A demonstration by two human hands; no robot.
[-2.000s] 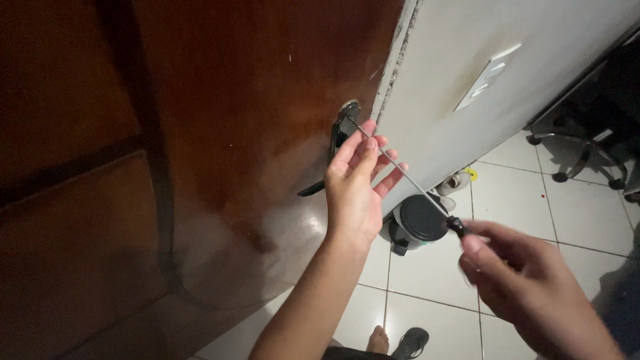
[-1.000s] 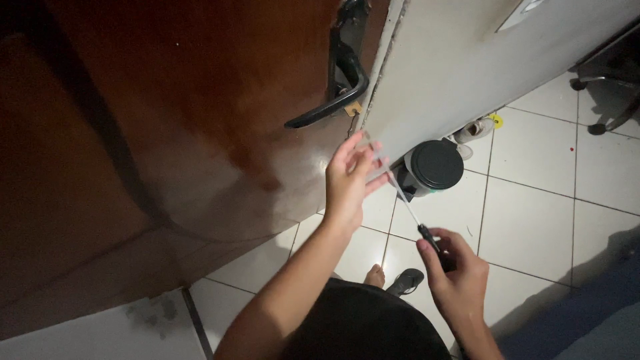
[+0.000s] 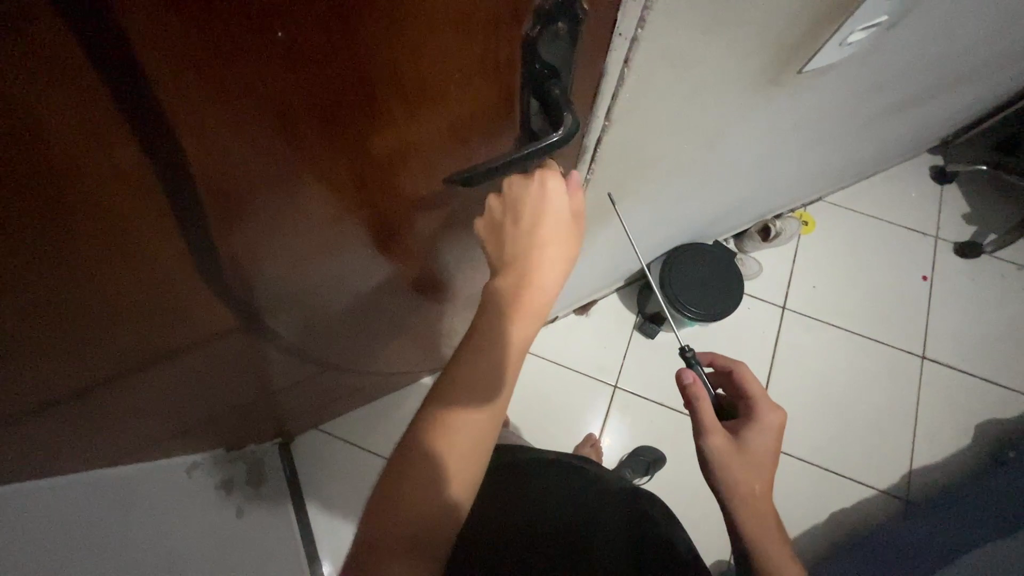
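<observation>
A dark lever door handle [image 3: 516, 160] on its long backplate [image 3: 552, 72] is mounted near the edge of a brown wooden door [image 3: 320, 160]. My left hand [image 3: 534, 228] is at the door's edge just under the lever, its fingers curled; they are hidden behind the back of the hand, so what they grasp cannot be told. In my right hand [image 3: 740, 424], lower right, is a long thin screwdriver [image 3: 650, 276], held by its black handle. Its shaft points up and left, and the tip is free in the air beside the door frame.
A pedal bin with a black lid [image 3: 702, 282] stands against the white wall [image 3: 720, 104], with shoes [image 3: 768, 234] beside it. A switch plate [image 3: 852, 36] is on the wall. Chair casters [image 3: 968, 249] rest on the tiled floor at right. A black flip-flop [image 3: 640, 464] lies near a bare foot [image 3: 589, 448].
Two seconds ago the screwdriver's shaft reached toward the handle's plate past my left hand; now its tip is away from the door. My left hand has moved up to just under the lever since one second ago.
</observation>
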